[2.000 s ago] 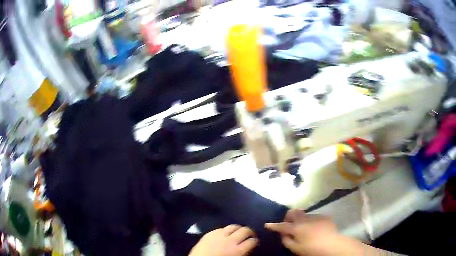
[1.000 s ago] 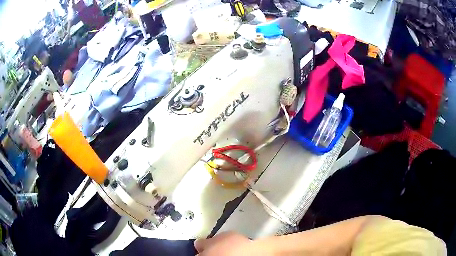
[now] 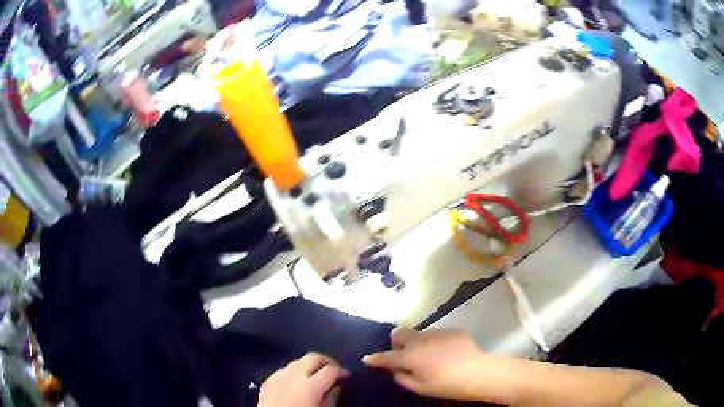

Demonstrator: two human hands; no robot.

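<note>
A black garment piece [image 3: 282, 338] lies on the white table in front of the sewing machine [image 3: 444, 167]. My left hand [image 3: 302, 383] rests on the cloth at the bottom edge, its fingers bent. My right hand [image 3: 433, 362] lies on the cloth to its right, index finger pointing left, thumb near the cloth's edge. The cloth below both hands is cut off by the picture's edge. The presser foot area [image 3: 365, 270] is behind the cloth and blurred.
An orange holder [image 3: 258, 123] stands on the machine's left end. Red and orange scissor loops [image 3: 496, 222] and a pale strap [image 3: 525, 306] are beside the head. A black work pile [image 3: 111, 306] lies left. A blue tray [image 3: 627, 215] holds a clear bottle, with pink cloth [image 3: 663, 139] above.
The view has swung back left from the machine's right side, where my left hand was out of the picture. Both hands are again seen on the black cloth, much as two seconds ago.
</note>
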